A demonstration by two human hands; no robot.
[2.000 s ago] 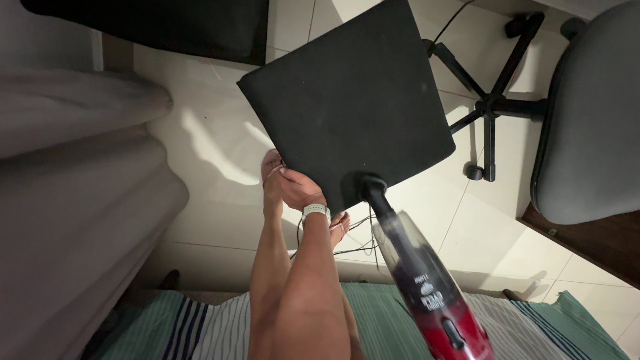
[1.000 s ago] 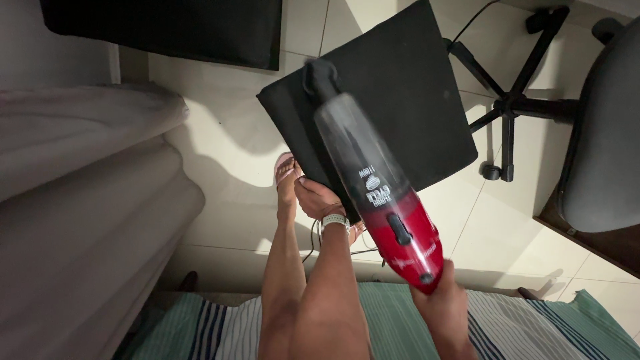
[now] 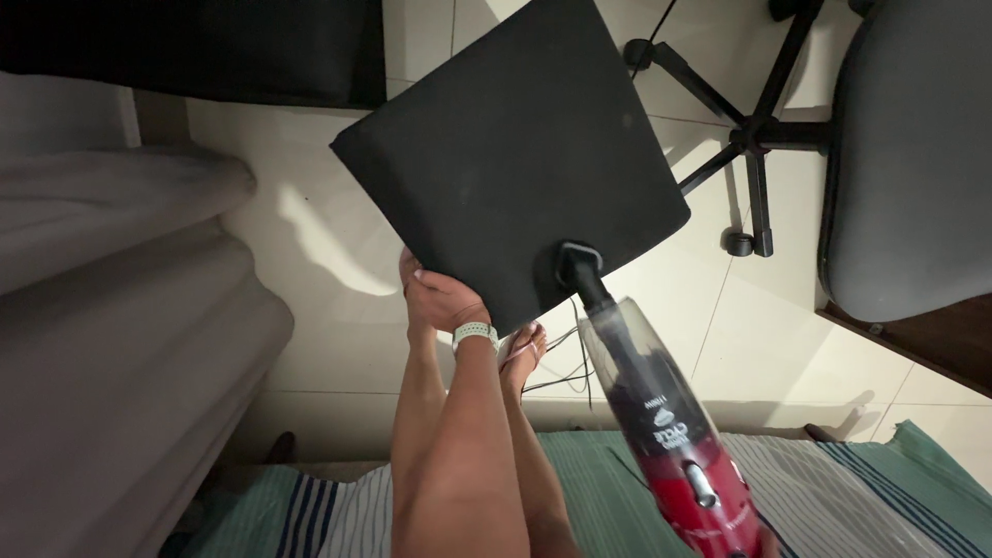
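Note:
A flat black square panel [image 3: 511,155] is held up over the floor by my left hand [image 3: 446,301], which grips its lower left edge and wears a pale watch on the wrist. The red and black handheld vacuum cleaner [image 3: 674,434] has a clear dust chamber, and its black nozzle [image 3: 580,267] rests at the panel's lower edge. Only a small part of my right hand [image 3: 767,540] shows, around the vacuum's red body at the bottom edge of the view; most of it is out of frame.
An office chair's black wheeled base [image 3: 752,136] and grey part [image 3: 914,155] are at right. Thin cables [image 3: 581,356] lie on the tiled floor near my feet. A grey curtain [image 3: 139,349] hangs at left, a black object [image 3: 194,46] upper left. Striped cloth [image 3: 604,488] lies below.
The vacuum's nozzle has moved from the panel's upper left part down to its lower edge, near where it was two seconds ago. My left hand keeps its hold on the panel.

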